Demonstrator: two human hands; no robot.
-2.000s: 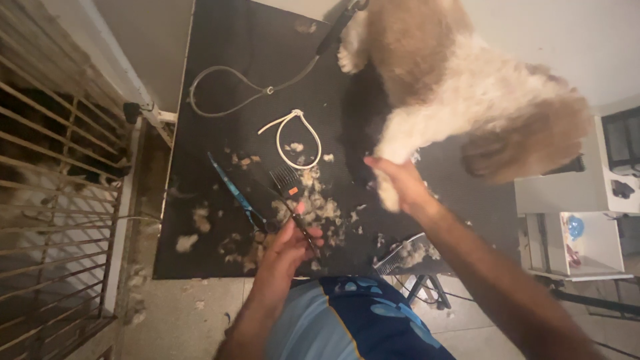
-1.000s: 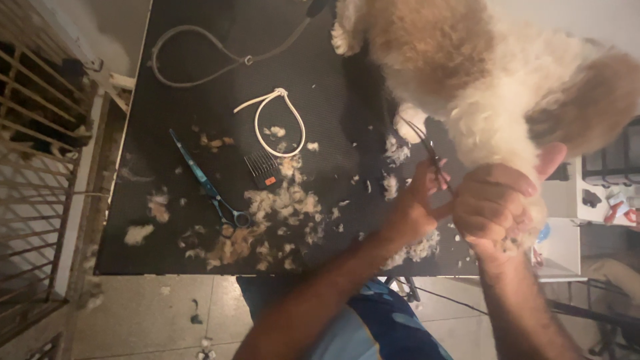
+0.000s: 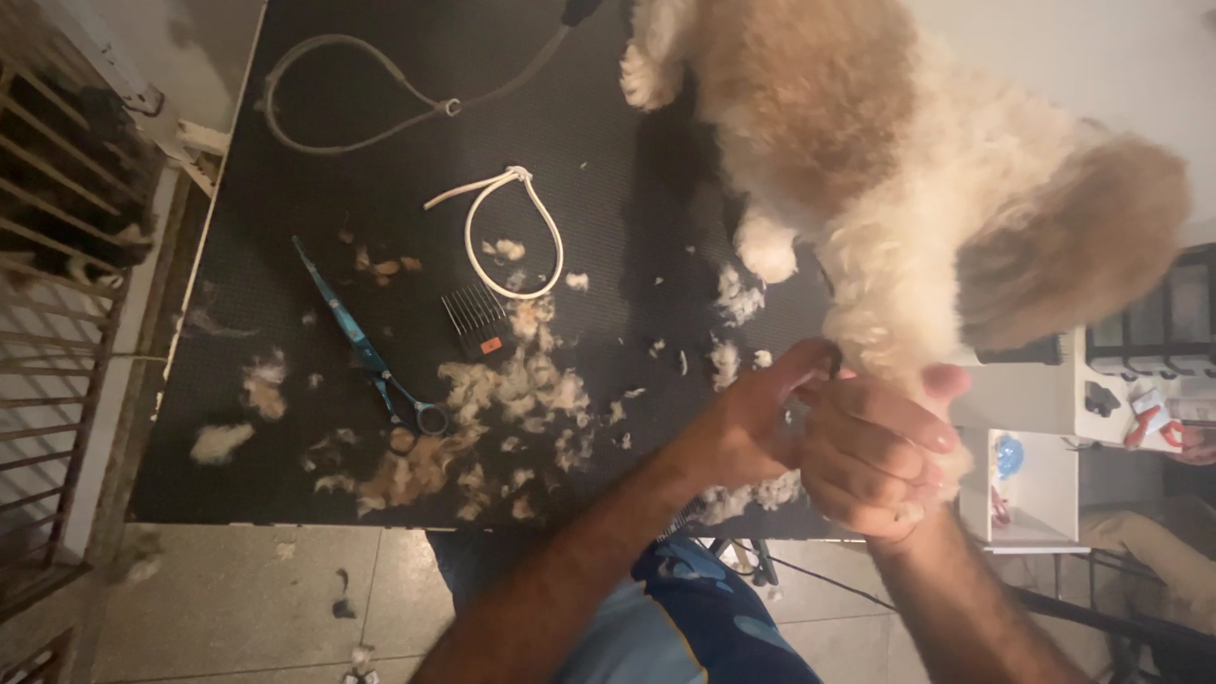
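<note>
A brown and white curly-coated dog (image 3: 807,104) stands at the right of a black grooming table (image 3: 589,209). My right hand (image 3: 879,456) is closed around the end of one of its legs. Touching it from the left is my left hand (image 3: 760,418), holding dark scissors, mostly hidden behind my fingers and the dog's fur. Blue curved scissors (image 3: 356,332) lie at the left of the table, beside a clipper comb attachment (image 3: 475,318) with an orange mark. A white cord loop (image 3: 560,252) rests just above the comb.
Clipped hair tufts (image 3: 518,385) litter the table. A grey leash loop (image 3: 347,147) lies at its far left. A barred metal cage (image 3: 57,380) stands beyond the left edge. At the right are a white shelf unit (image 3: 1035,494) and part of another person's leg (image 3: 1159,551).
My left hand has moved right, from above the clipped hair to the dog's leg beside my right hand. The scissor blades, plain one second ago, are now mostly hidden.
</note>
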